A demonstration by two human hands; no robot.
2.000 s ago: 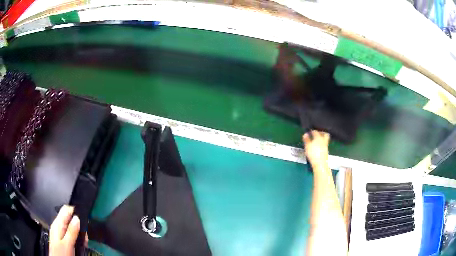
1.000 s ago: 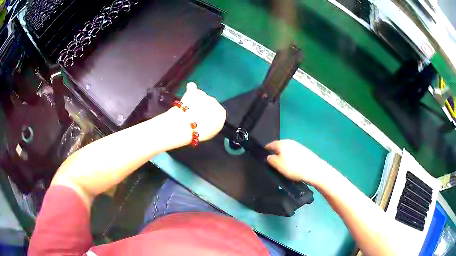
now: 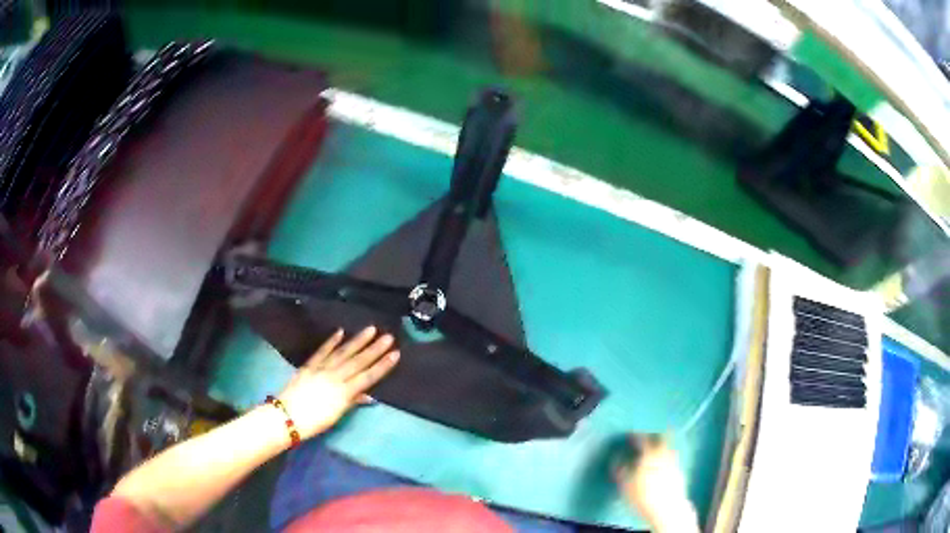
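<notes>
A black base plate [image 3: 417, 375] lies on the teal bench mat. Three black arms spread over it from a small shiny round centre part [image 3: 427, 303]: one points up, one left and one lower right. A pale teal ring shows just below the centre part. My left hand [image 3: 339, 377] lies flat on the plate's lower left part, fingers spread, below the left arm. My right hand [image 3: 651, 474] is blurred at the lower right, off the plate. A dark blur is beside its fingers, and I cannot tell whether it holds something.
A large black tray [image 3: 193, 198] with dark loops is at left. Black bars [image 3: 828, 352] lie in a row on a white sheet [image 3: 797, 458] at right, beside a blue bin [image 3: 894, 411]. Another black assembled unit [image 3: 823, 198] is on the green conveyor [image 3: 615, 156] behind.
The view has shifted. My left hand has moved off the left arm area onto the plate, uncovering the left arm. My right hand has left the lower right arm and moved to the bench's front right.
</notes>
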